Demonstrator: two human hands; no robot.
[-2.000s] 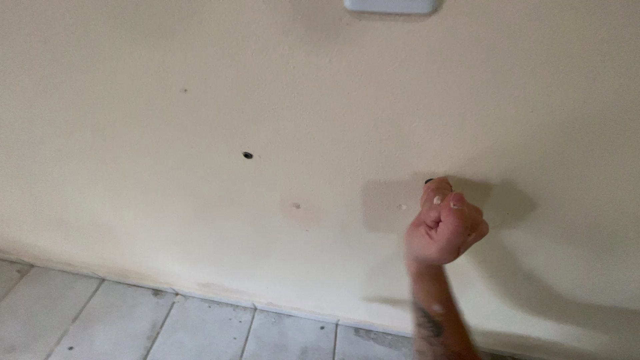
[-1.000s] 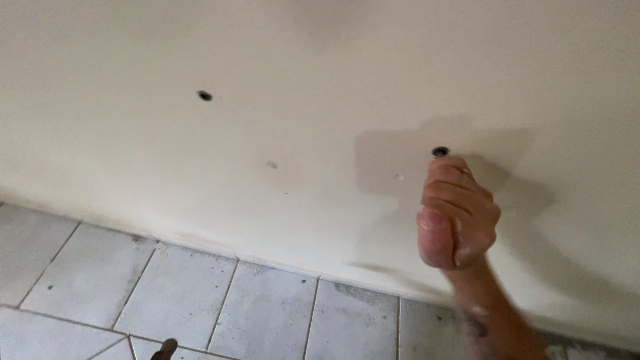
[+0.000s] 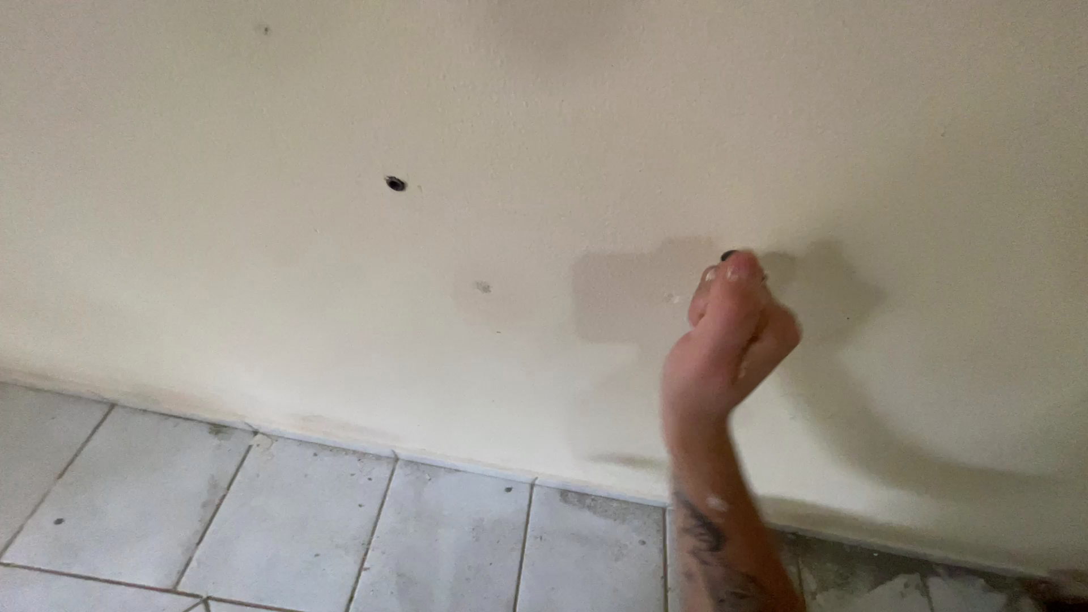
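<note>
My right hand (image 3: 735,327) is raised against a cream painted wall (image 3: 544,195), its fingers curled and the fingertips drawn together. The tips meet the wall at a small dark round spot (image 3: 728,255), a hole or a black plug, which they partly cover. Whether something small is pinched between them is hidden. A similar dark-rimmed hole (image 3: 396,183) shows in the wall farther left. Between the two lies a rough grey mark (image 3: 483,287). A small pale chip (image 3: 675,298) is just left of my fingers. My left hand is not in view.
Pale grey floor tiles (image 3: 285,518) with dark joints and stains meet the foot of the wall. The hand's shadow (image 3: 837,293) falls on the wall to the right. A blurred dark thing (image 3: 1058,591) lies at the bottom right corner.
My right hand has stayed by the dark spot while its wrist has turned back and forth; one second ago more of the spot's dark rim showed above the fingers.
</note>
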